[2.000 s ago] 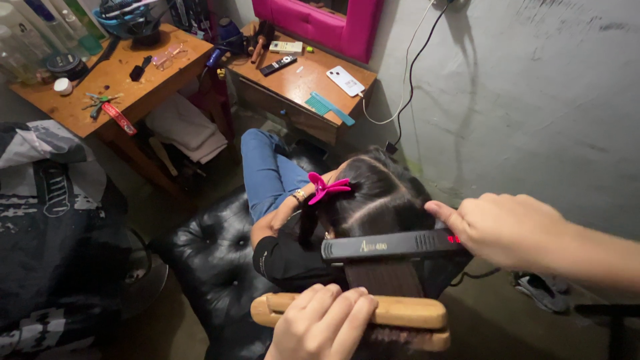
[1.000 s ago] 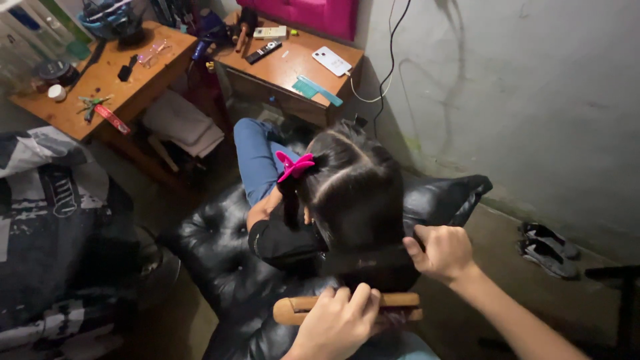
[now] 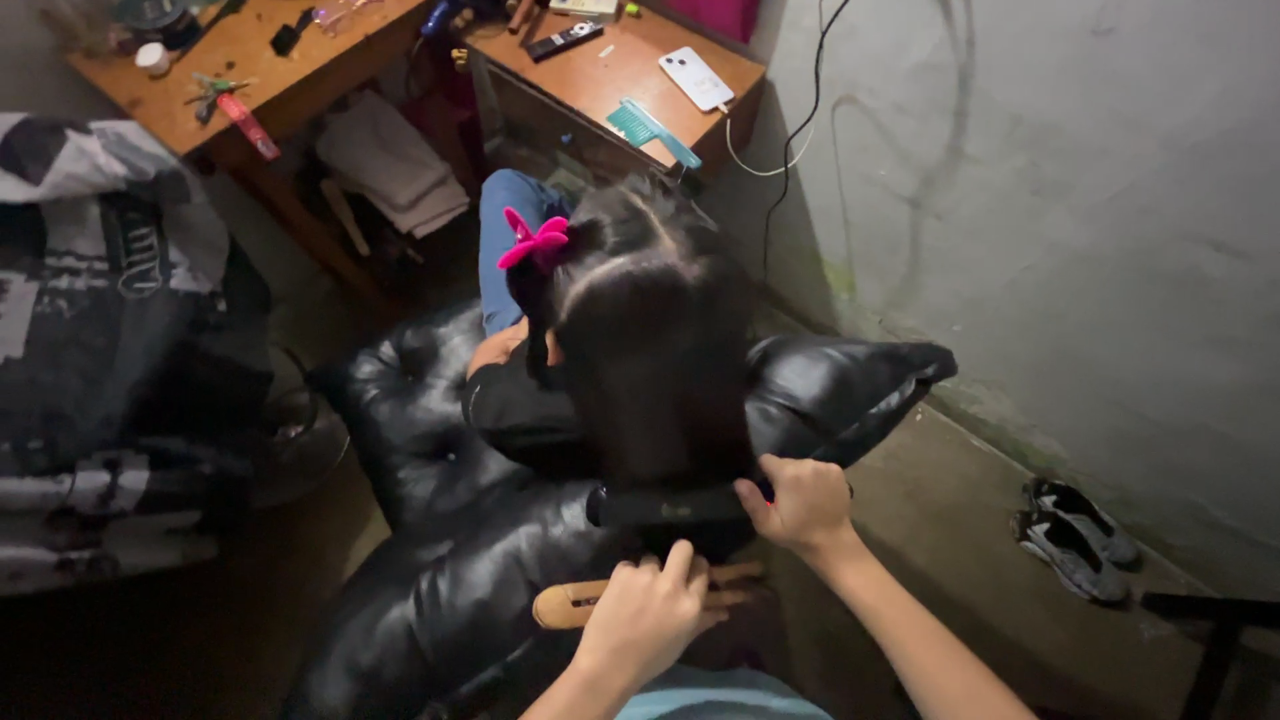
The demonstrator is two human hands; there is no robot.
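A seated person's long dark hair point(image 3: 660, 370) hangs down the back, with a pink claw clip point(image 3: 534, 240) holding a section at the left. My right hand point(image 3: 800, 505) is closed on the handle end of a black hair straightener point(image 3: 665, 508), which lies across the lower hair. Just below it, my left hand point(image 3: 650, 610) grips a wooden tool point(image 3: 565, 606), brush-like, with a slotted tan body; its bristles are hidden. The hair tips between the two tools are too dark to make out.
Black tufted cushions point(image 3: 430, 400) surround the seated person. On the wooden table point(image 3: 560, 80) lie a teal comb point(image 3: 650, 130), a charging phone point(image 3: 696, 79) and a remote point(image 3: 564, 41). Shoes point(image 3: 1075, 540) stand by the wall at right. A dark printed cloth point(image 3: 130, 350) hangs at left.
The straightener and my right hand have moved down the hair, away from the head. My left hand keeps hold of the wooden tool below it. The view has shifted somewhat.
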